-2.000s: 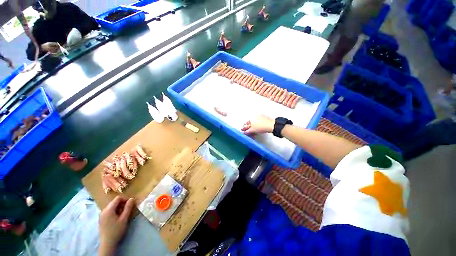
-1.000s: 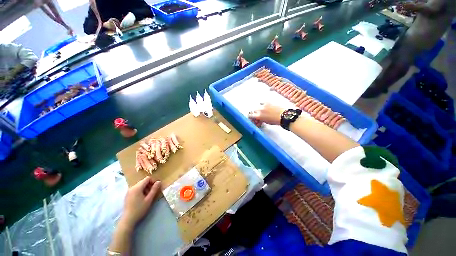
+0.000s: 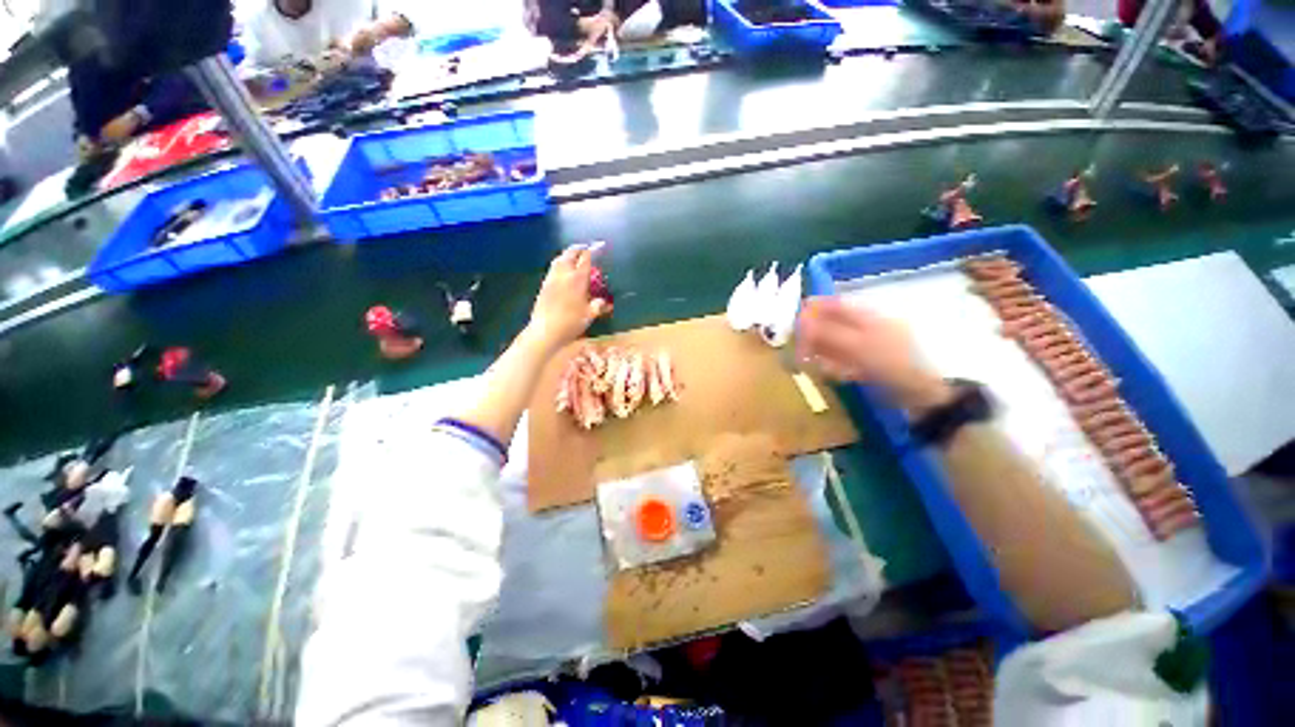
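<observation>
My left hand [image 3: 565,296] reaches over the green belt and has its fingers around a red-topped figurine piece [image 3: 599,293]. My right hand [image 3: 852,345] is blurred at the left edge of the blue tray [image 3: 909,497], beside the white bottles; whether it holds anything cannot be told. Pink-cream parts [image 3: 618,384] lie heaped on the cardboard [image 3: 724,372]. Below them an orange cap [image 3: 655,520] and a blue cap [image 3: 696,514] sit on a pale square [image 3: 619,497]. Brown-pink parts [image 3: 1079,384] lie in a row on the tray's white liner.
White pointed bottles [image 3: 767,301] stand at the cardboard's top right. Figurine pieces [image 3: 391,331] stand on the belt [image 3: 668,256]. Black-and-cream parts [image 3: 64,554] are piled on plastic sheeting at left. Blue crates [image 3: 433,185] and people's hands are across the belt.
My left hand has moved from the cardboard's lower left up to the belt and taken hold of a figurine piece. My right hand has moved to the tray's left edge. The view has swung left.
</observation>
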